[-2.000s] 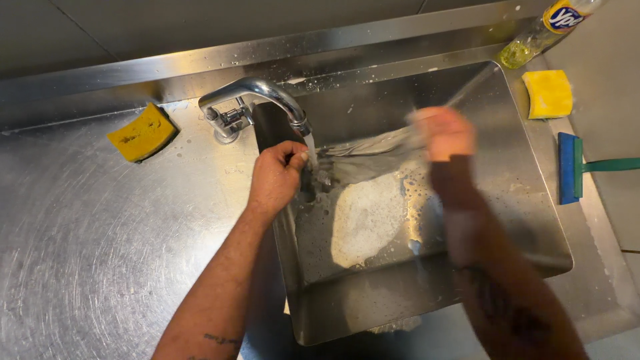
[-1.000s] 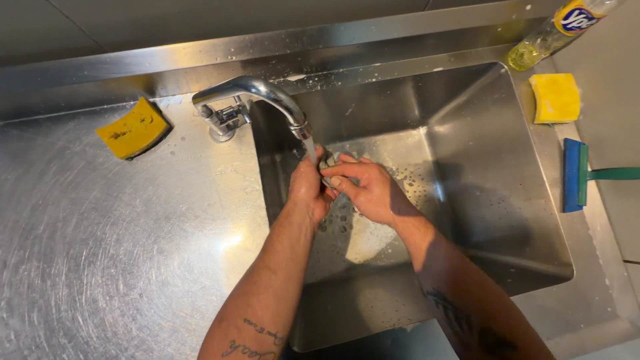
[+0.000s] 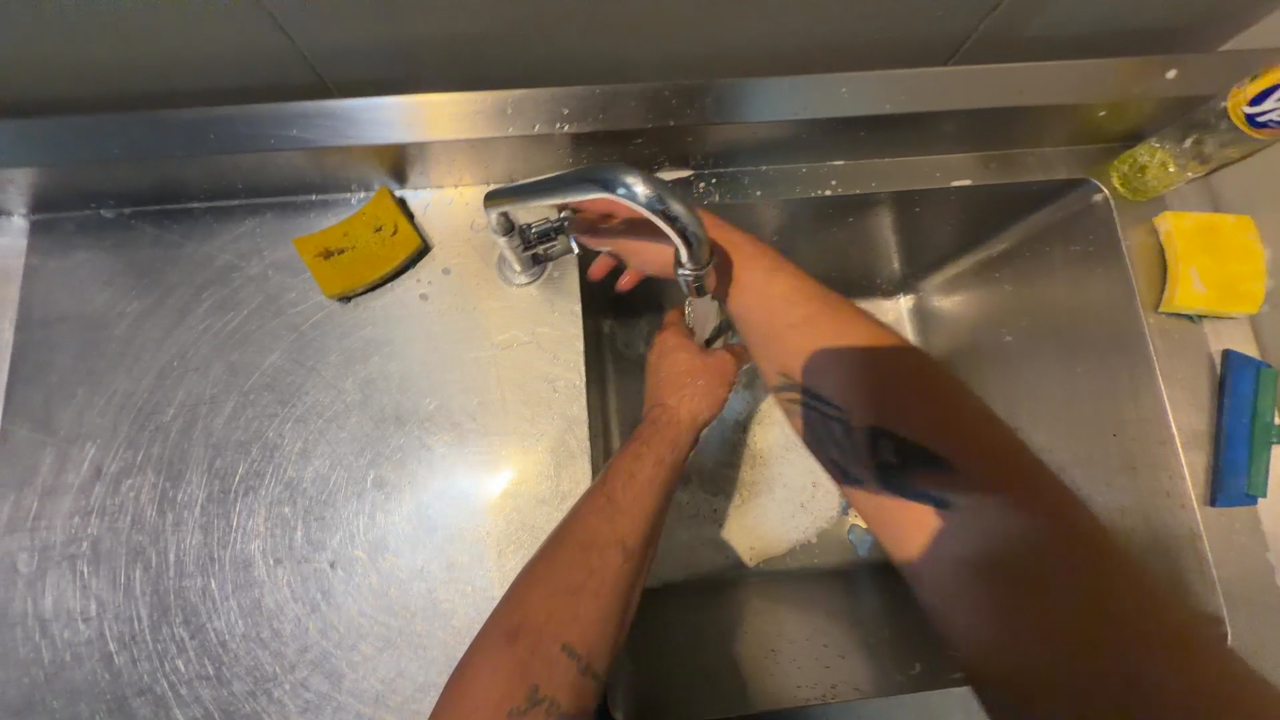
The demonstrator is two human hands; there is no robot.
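My left hand (image 3: 690, 375) is in the steel sink basin (image 3: 1040, 420), just under the spout of the chrome faucet (image 3: 640, 190), where water runs. Its fingers are closed around something small and dark, mostly hidden, that I cannot identify. My right hand (image 3: 625, 240) reaches behind the spout, at the faucet's handle (image 3: 545, 235); its fingertips are partly hidden, and whether they grip the handle cannot be told. The right forearm crosses over the basin. Whitish foam (image 3: 785, 485) lies on the basin floor.
A yellow sponge (image 3: 360, 245) lies on the steel counter (image 3: 250, 450) left of the faucet. On the right rim are another yellow sponge (image 3: 1210, 262), a blue and green squeegee (image 3: 1242, 430) and a tilted detergent bottle (image 3: 1190, 145). A steel ledge runs along the back wall.
My right hand has left my left hand under the water and moved up and left to the faucet's handle. Two seconds ago the hands were apart; a second ago, together.
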